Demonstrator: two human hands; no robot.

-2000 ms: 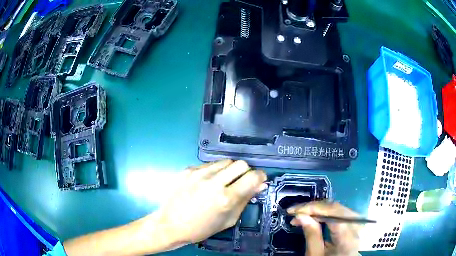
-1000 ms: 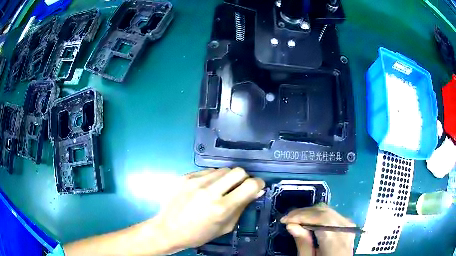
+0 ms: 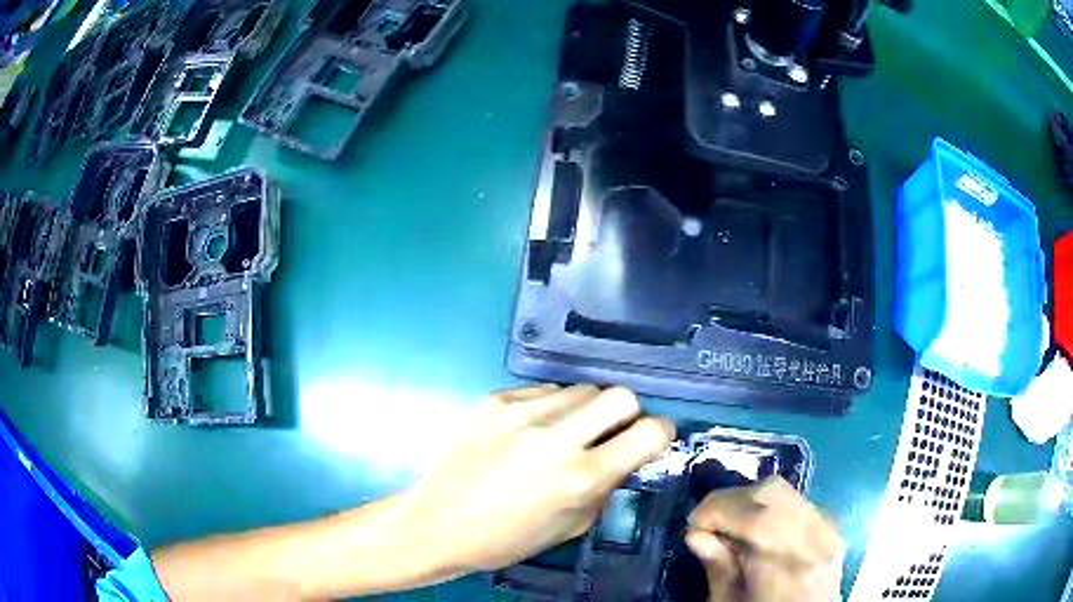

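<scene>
A black housing [image 3: 618, 529] lies on the green mat below the press fixture, its wider end to the right. My left hand [image 3: 547, 470] rests over its upper left part and holds it down, fingers bent over the edge. My right hand [image 3: 765, 535] is over the wide end, thumb and fingertips pinched together inside the opening. The tweezers seen earlier in this hand cannot be made out now, and the fingertips hide what they touch. The lower edge of the picture cuts off part of the housing and right hand.
The black press fixture [image 3: 706, 253] stands just beyond the housing. Several more housings [image 3: 212, 300] lie at the left. At the right are a light-blue bin [image 3: 982, 271] with white pieces, a dot sheet [image 3: 930, 470], a squeeze bottle [image 3: 1021, 499], a white cloth [image 3: 1045, 402] and a red bin [image 3: 1064, 288].
The whole view has shifted, so the bench things appear further right. The dark tweezers shaft that stuck out rightward from my right hand no longer shows. My left hand keeps its hold on the housing.
</scene>
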